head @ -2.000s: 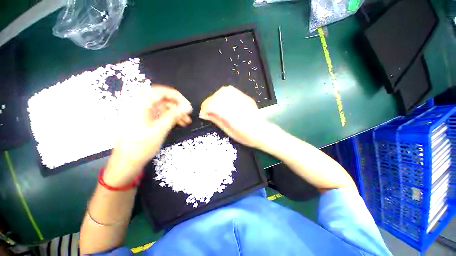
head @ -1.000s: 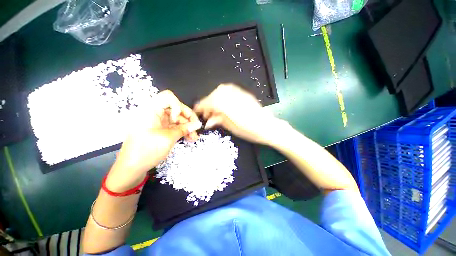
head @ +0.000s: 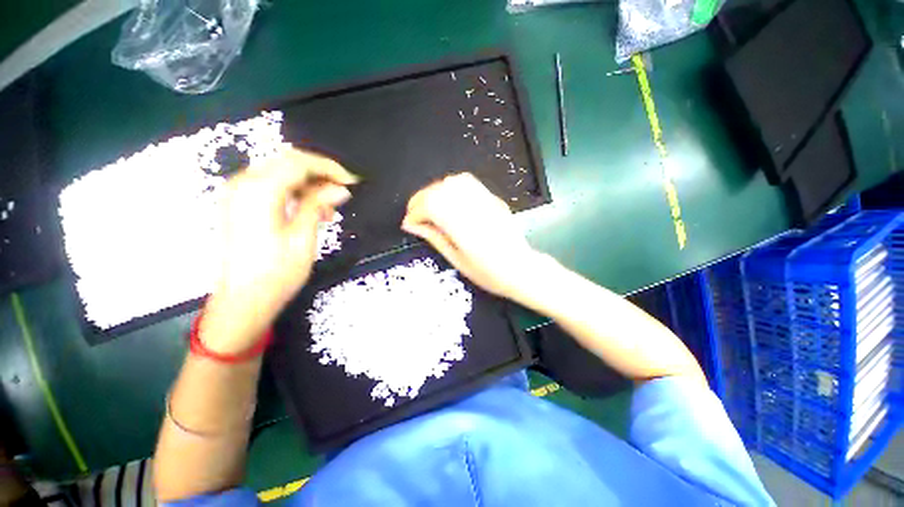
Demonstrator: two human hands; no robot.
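Small white plastic parts (head: 139, 233) cover the left part of the long black tray (head: 382, 129). Tiny thin metal pins (head: 488, 124) lie scattered at its right end. A white heap of pieces (head: 392, 327) lies on the small black tray (head: 347, 421) against my body. My left hand (head: 287, 213) is over the right edge of the white parts, blurred, fingers bent; whether it holds a part cannot be seen. My right hand (head: 451, 218) is over the long tray's front edge, right of my left hand, fingertips pinched together; anything between them is too small to tell.
A dark thin stick tool (head: 562, 104) lies right of the long tray. A clear bag (head: 188, 45) is at upper left, a bag of greyish parts (head: 659, 25) at upper right. Stacked black trays (head: 798, 84) are at right, a blue crate (head: 818, 347) at lower right.
A second ago my hands met above the white heap. Now they are apart: my left hand has moved left to the white parts, my right hand slightly right.
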